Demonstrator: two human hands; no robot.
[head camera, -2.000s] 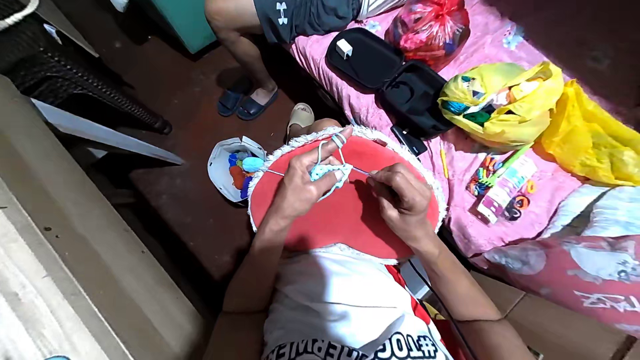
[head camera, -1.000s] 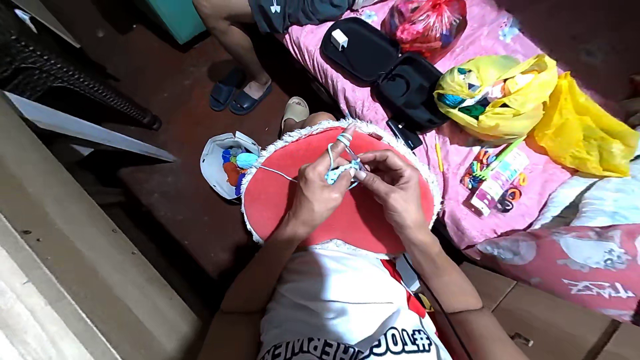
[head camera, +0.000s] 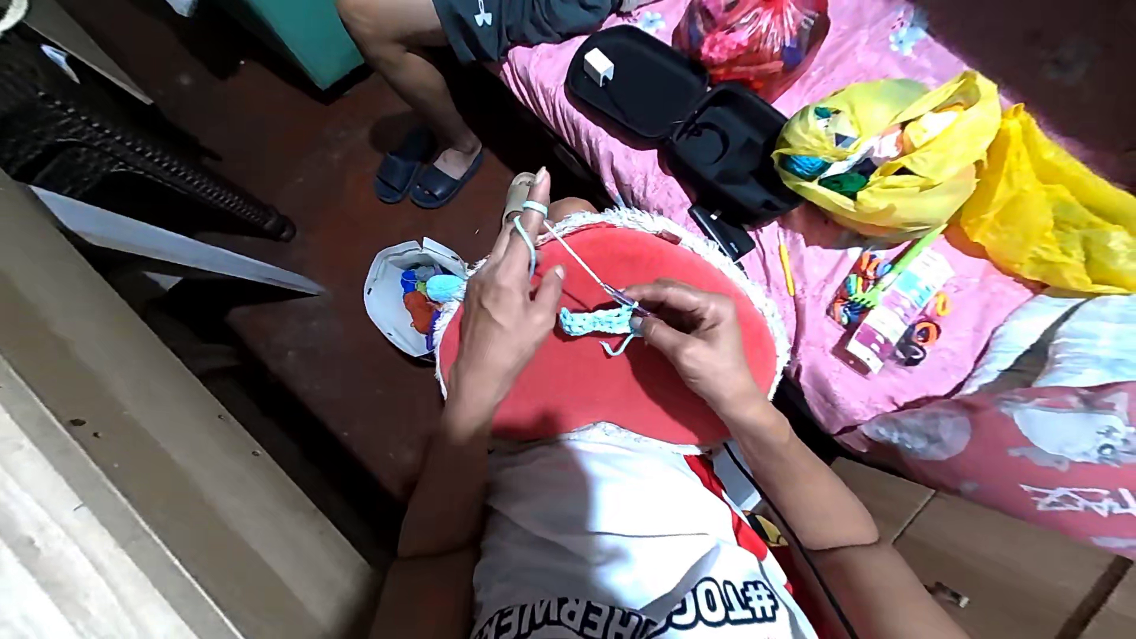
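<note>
A red cushion with white fluffy trim (head camera: 568, 399) lies across my lap. Over it my right hand (head camera: 697, 342) pinches a crochet hook (head camera: 619, 296) and the right end of a small light-blue crocheted strip (head camera: 595, 321), whose short yarn tail hangs below. My left hand (head camera: 510, 306) has light-blue yarn (head camera: 535, 208) wound round its raised index finger, and a taut strand runs from there to the hook. The left thumb is apart from the strip. A light-blue ball of yarn (head camera: 445, 287) sits at the cushion's left edge, by the white container.
A white container (head camera: 386, 306) with coloured yarn stands left on the floor. On the pink-covered bed lie an open black case (head camera: 732, 151), yellow plastic bags (head camera: 932, 182), a red bag (head camera: 754, 44), a yellow pen (head camera: 786, 269) and coloured bands. Another person's legs (head camera: 417, 84) are beyond.
My left hand has let go of the crocheted strip and drawn away to the left, its index finger now extended. The strip now hangs from my right hand and the hook.
</note>
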